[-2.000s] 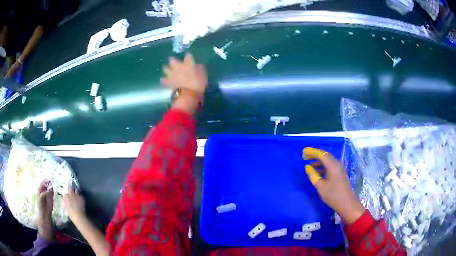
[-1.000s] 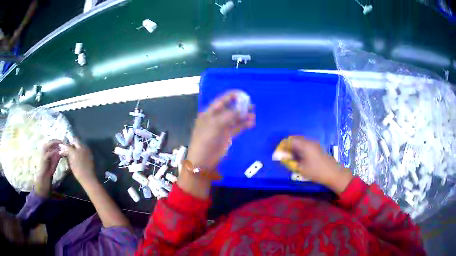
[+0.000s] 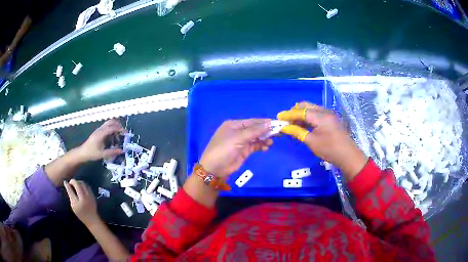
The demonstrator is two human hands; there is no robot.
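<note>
My left hand (image 3: pixel 233 148) and my right hand (image 3: pixel 323 134) meet above the blue tray (image 3: pixel 220 102). Both hold a small white part (image 3: pixel 276 128) between the fingertips. My right thumb and fingers wear yellow finger cots. The fingers hide much of the part, so I cannot tell whether it is one piece or two. Several white plates with two dark dots (image 3: pixel 244 178) lie loose in the tray's near part.
A pile of white stemmed parts (image 3: pixel 149 179) lies left of the tray. An open clear bag of white pieces (image 3: pixel 421 133) stands at right. Stemmed parts (image 3: pixel 187 27) are scattered on the green belt (image 3: pixel 256 30). A neighbour's hand (image 3: pixel 100 143) reaches to the pile, beside another bag (image 3: pixel 25 158).
My hands have come together on the white part; a second ago they were apart over the tray. The neighbour's hand has moved from the left bag to the pile.
</note>
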